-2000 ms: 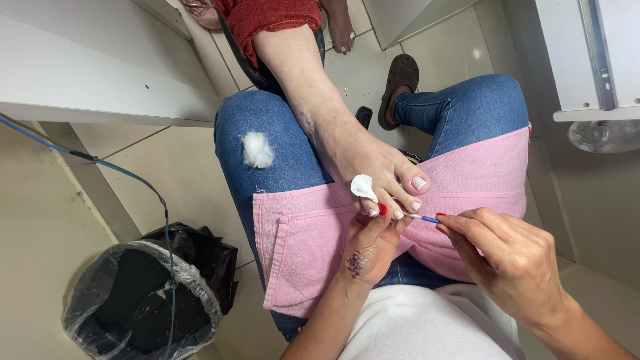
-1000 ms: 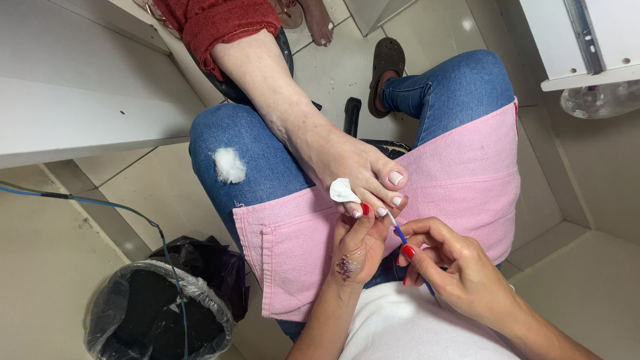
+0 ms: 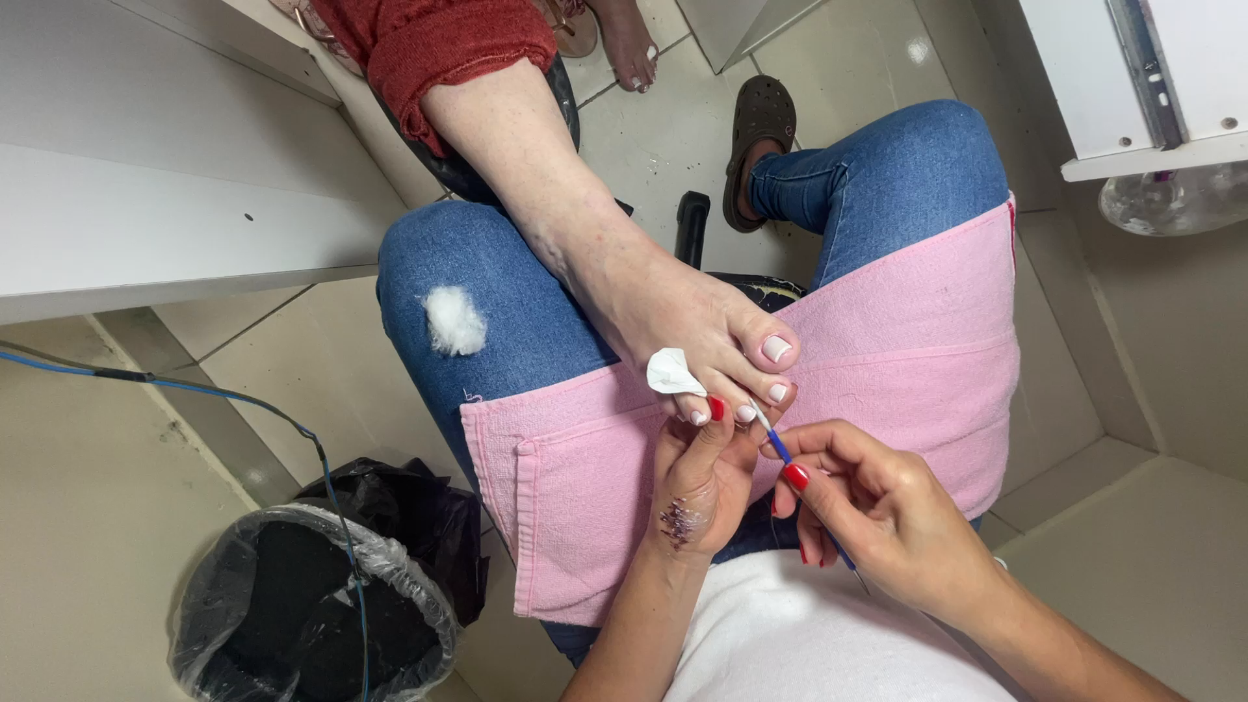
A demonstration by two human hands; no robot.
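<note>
Another person's bare foot (image 3: 648, 288) rests across my lap, its toes over a pink towel (image 3: 902, 361); the toenails are painted pale. My left hand (image 3: 707, 487) grips the smaller toes from below, thumb on top, with dark smears near the wrist. Between my right hand's (image 3: 868, 507) thumb and fingers is a thin blue stick (image 3: 778, 447), its whitish tip at a smaller toe's nail. A white piece of cotton or tissue (image 3: 671, 371) lies over the outer toes. A cotton tuft (image 3: 455, 321) sits on my jeans at the left thigh.
A bin (image 3: 390, 556) with a clear liner stands at lower left, a black plastic bag (image 3: 419, 517) beside it. A blue cable (image 3: 283, 409) hangs over the bin. White furniture (image 3: 175, 224) edges the left, and a white drawer with a metal rail (image 3: 1150, 68) the upper right.
My right hand has moved down and left beside the toes since the oldest frame, and the blue stick has turned from nearly level to steeply slanted. My left hand still holds the toes.
</note>
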